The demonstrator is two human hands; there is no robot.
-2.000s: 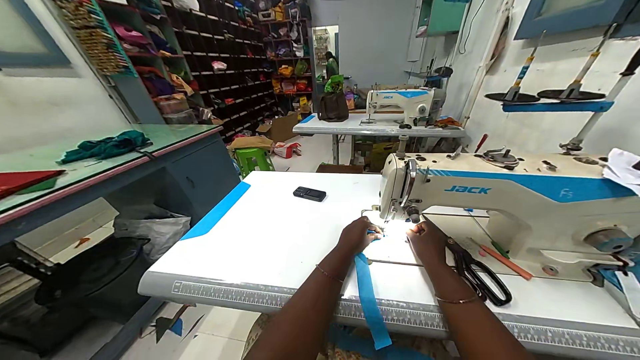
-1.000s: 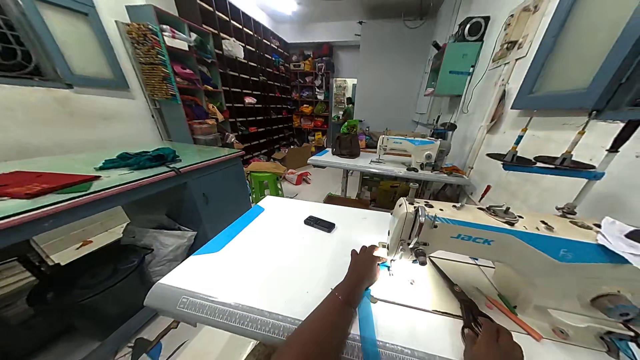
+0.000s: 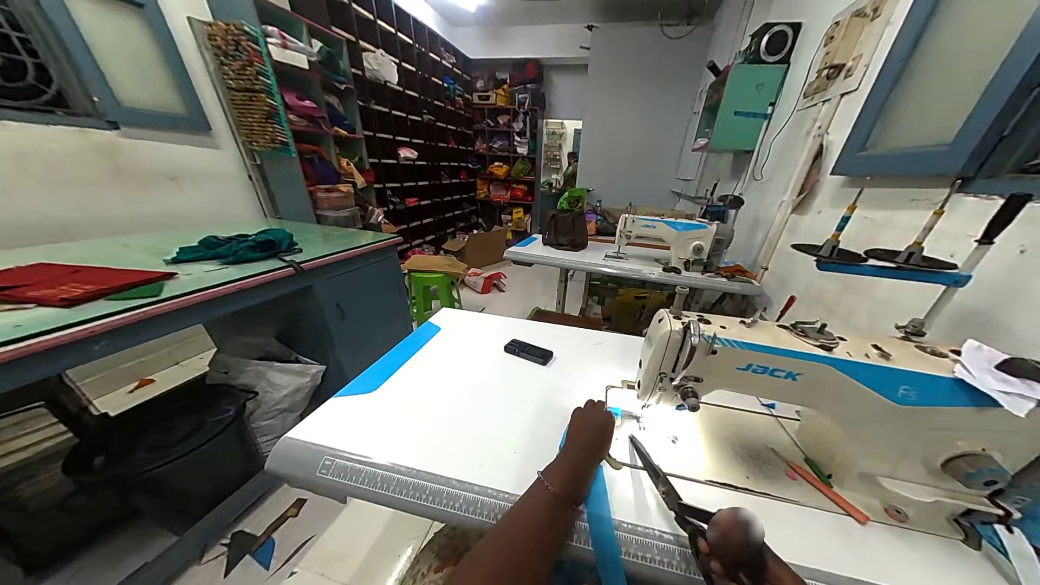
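My left hand is closed on a blue fabric strip at the left of the needle area of a Jack sewing machine. The strip hangs down over the front edge of the table. In my right hand are black-handled scissors, their blades pointing up and left toward the lit needle plate. The tips lie a little to the right of my left hand. Whether the blades are parted is hard to tell.
A black phone lies on the white sewing table. An orange marker-like stick rests below the machine arm. Thread stand discs are at the right. A green-topped counter with cloth stands at the left, a second sewing machine behind.
My right hand has gone from the needle area to the scissors, which lay under the machine arm, and has brought them left toward the strip. My left hand stays at the strip.
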